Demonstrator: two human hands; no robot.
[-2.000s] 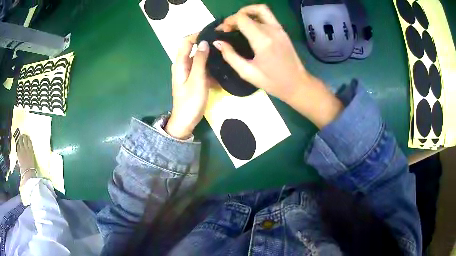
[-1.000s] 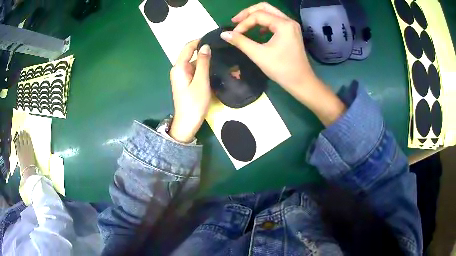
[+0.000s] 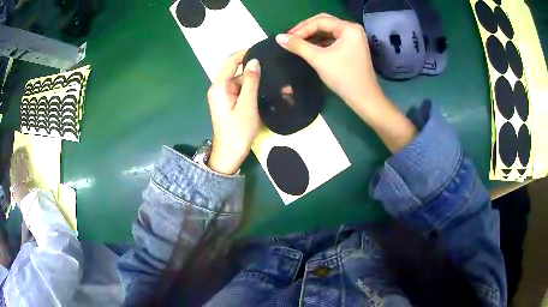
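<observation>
A dark, rounded base plate (image 3: 288, 99) is held above the pad sheet. A small opening shows near its middle. My left hand (image 3: 236, 111) grips its left edge, thumb on top. My right hand (image 3: 336, 57) pinches at the plate's top edge with thumb and finger; whether it holds a separate black pad there cannot be told. The cream pad sheet (image 3: 324, 144) lies slanted on the green bench under the hands. One black oval pad (image 3: 288, 171) is on its near end and two dark ovals are at its far end. The plate and hands hide its middle.
Pale grey and dark base plates (image 3: 393, 51) overlap at the upper right. Spare pad sheets (image 3: 511, 90) lie along the right edge. At left are sticker sheets (image 3: 51, 105) with black arcs, pale liner paper (image 3: 45, 159) and another person's white sleeve (image 3: 51, 228).
The plate has turned so its face and small opening show, and sits slightly lower. My right hand has shifted from over the plate to its top edge. The other person's hand at left has moved.
</observation>
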